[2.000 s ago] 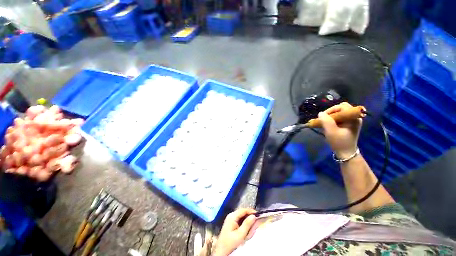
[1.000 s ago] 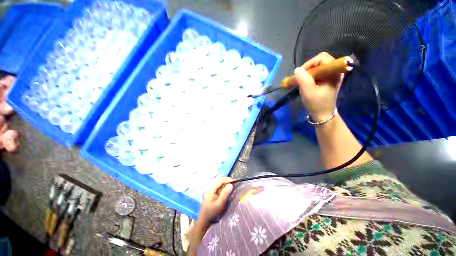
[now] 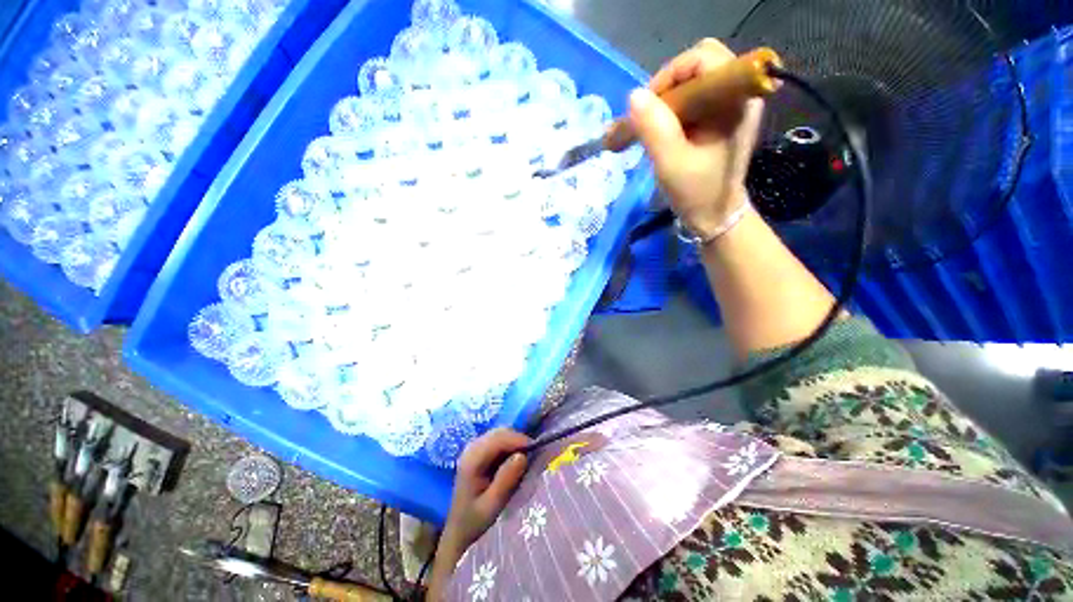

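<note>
My right hand [image 3: 704,147] grips the wooden handle of a soldering iron [image 3: 712,94]. Its metal tip points down left, over the clear discs at the upper right of the blue tray; contact cannot be told. The clear plastic discs [image 3: 250,355] sit in rows in the blue tray [image 3: 318,453], the middle ones glaring white. My left hand [image 3: 485,470] holds the black power cord [image 3: 659,400] at the tray's near edge, beside the apron. The cord loops from the handle's end down to it.
A second blue tray [image 3: 112,312] of discs stands at the left. On the speckled table are a spare iron [image 3: 341,588], a loose clear disc [image 3: 253,479] and several wood-handled tools at a dark block [image 3: 147,435]. A black fan [image 3: 941,141] and stacked blue crates [image 3: 1041,212] are at the right.
My view has moved closer over the tray. My right hand has brought the iron from beside the fan to above the discs. My left hand still holds the cord.
</note>
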